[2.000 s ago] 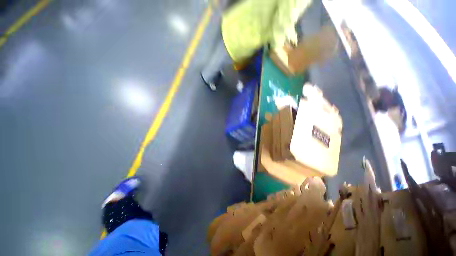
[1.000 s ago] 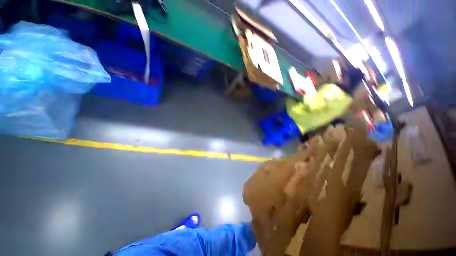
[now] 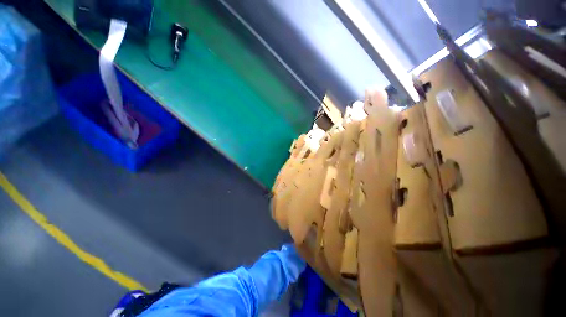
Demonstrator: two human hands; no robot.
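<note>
A stack of brown cardboard boxes (image 3: 378, 198) fills the right half of the view, close to me, with ragged flap edges, slots and pale patches. A blue sleeve (image 3: 248, 285) reaches from the bottom edge to the stack's lower left side. The hand at its end is hidden behind the boxes, so its grip does not show. My other hand is not in view. The stack's far end overlaps the green bench top (image 3: 217, 93).
A dark printer (image 3: 115, 12) stands at the bench's upper left. White liner strip (image 3: 110, 68) hangs from it into a blue crate (image 3: 139, 155). A handheld scanner (image 3: 178, 40) lies beside it. A clear blue bag (image 3: 22, 80) is at the left edge; a yellow line (image 3: 68, 241) crosses the floor.
The view has swung to the bench with the printer, scanner and crate, which now appear nearer. The stack has moved with me and now overlaps the bench. The person in yellow is out of view.
</note>
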